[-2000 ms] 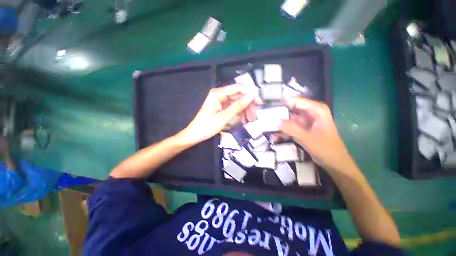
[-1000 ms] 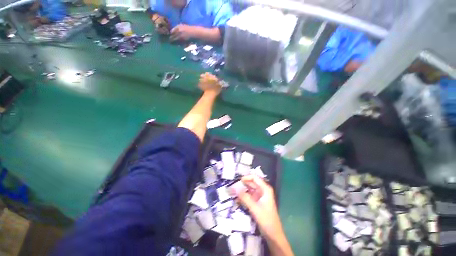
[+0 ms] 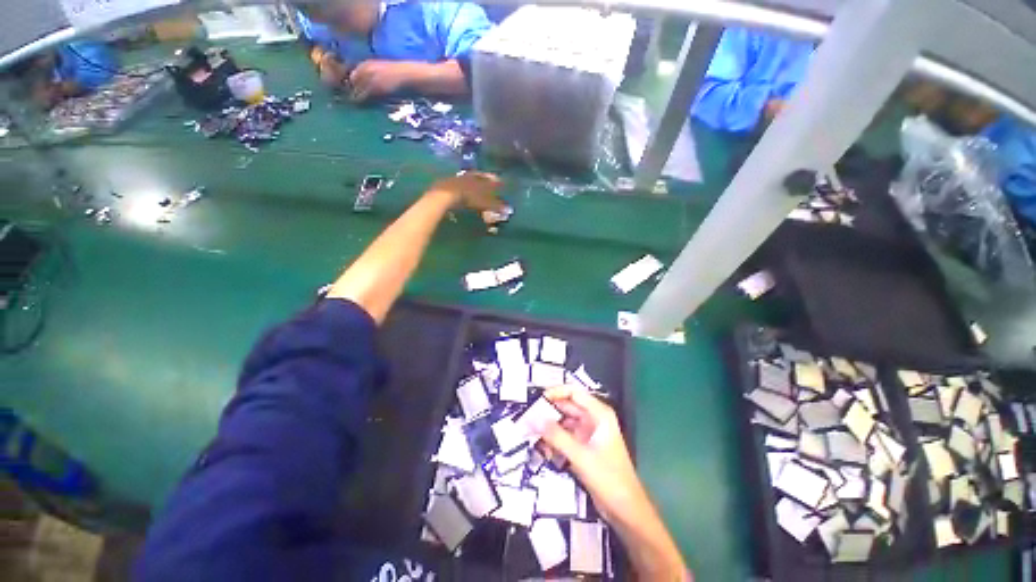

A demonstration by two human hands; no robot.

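Note:
The divided parts tray [image 3: 398,392] lies before me, its right compartment heaped with pale single panels [image 3: 474,492]. My right hand [image 3: 585,430] is over the heap and pinches a pale panel [image 3: 539,418] between thumb and fingers. My left hand [image 3: 482,196] is stretched out far over the green bench. A small pale and brown piece [image 3: 498,214] shows at its fingertips; whether the fingers grip it I cannot tell. A two-part display module [image 3: 494,276] lies on the bench behind the tray, and another pale module [image 3: 636,273] lies to its right.
A slanting grey upright [image 3: 755,171] stands at right. Neighbouring trays [image 3: 744,455] of panels are beyond it, with a clear plastic bag [image 3: 952,188] behind. A white box [image 3: 549,85], small loose parts [image 3: 256,118] and people in blue [image 3: 423,40] are across the bench.
The view has shifted slightly. My left hand, over the tray two seconds ago, is now stretched out across the bench, its fingers lower than a second ago. My right hand still holds a panel over the heap.

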